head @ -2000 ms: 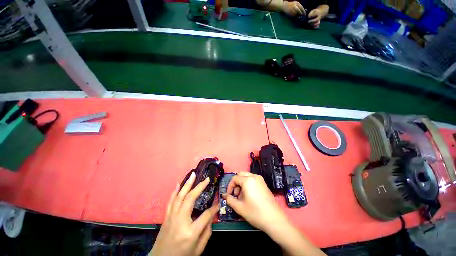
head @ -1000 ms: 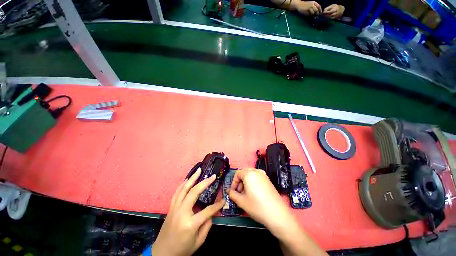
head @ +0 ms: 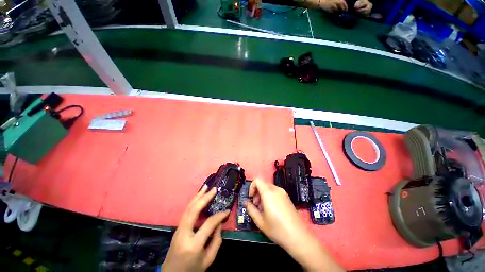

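Observation:
A black camera body (head: 227, 186) lies on the red mat in front of me, its open side showing circuitry. A flatter black rear cover (head: 244, 207) lies just right of it. My left hand (head: 198, 228) rests its fingers on the lower part of the body, fingers spread. My right hand (head: 267, 208) is over the rear cover with thumb and forefinger pinched near its upper right part; whether they hold anything small is hidden. A second camera body (head: 297, 178) with its rear cover (head: 322, 201) lies to the right, untouched.
A pale rod (head: 325, 153), a tape roll (head: 364, 151) and an olive-grey fan-like housing (head: 425, 210) are on the right. Grey-white strips (head: 108, 124) and a green box (head: 37, 133) are on the left. Black parts (head: 302, 68) lie on the green conveyor (head: 202, 69). Another person's hands show beyond.
My left fingers have drawn back from the rear cover toward the body. My right hand stays over the cover, its fingertips slightly shifted. The whole view has shifted slightly.

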